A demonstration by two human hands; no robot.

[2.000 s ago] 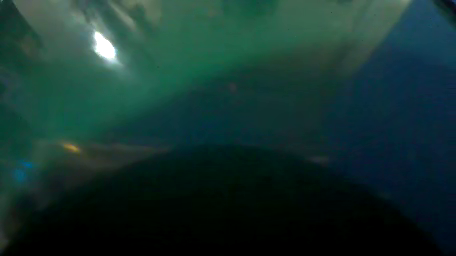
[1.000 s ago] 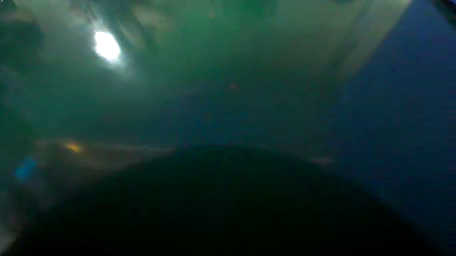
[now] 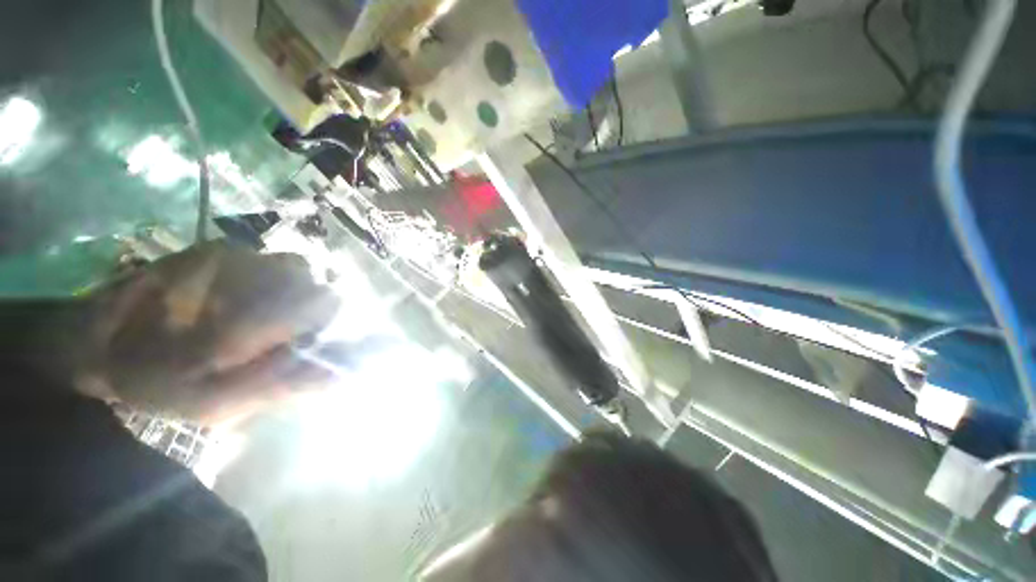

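My left hand [image 3: 210,330] is blurred at the left, coming from a dark sleeve. Its fingers point right towards a strong white glare, and whether they hold anything cannot be told. A blurred, rounded brown shape at the bottom edge looks like my right hand [image 3: 613,512], cut off by the frame, its fingers not clear. Just above it a black cylindrical tool, which looks like an electric screwdriver [image 3: 551,324], slants beside a pale rail. Its thin metal end points down to the right, close to the brown shape. Whether they touch cannot be told.
A pale panel with round holes [image 3: 500,108] and a blue part [image 3: 596,46] stand at the top. A red glow [image 3: 471,199] shows below. A blue beam [image 3: 795,216] crosses the right. White cables [image 3: 960,171] hang at right and upper left. White plugs [image 3: 966,483] sit lower right.
The earlier frames showed a dark, blurred green and blue view with a large black shape below. Now the view is brighter, with the left hand, black tool and rails showing.
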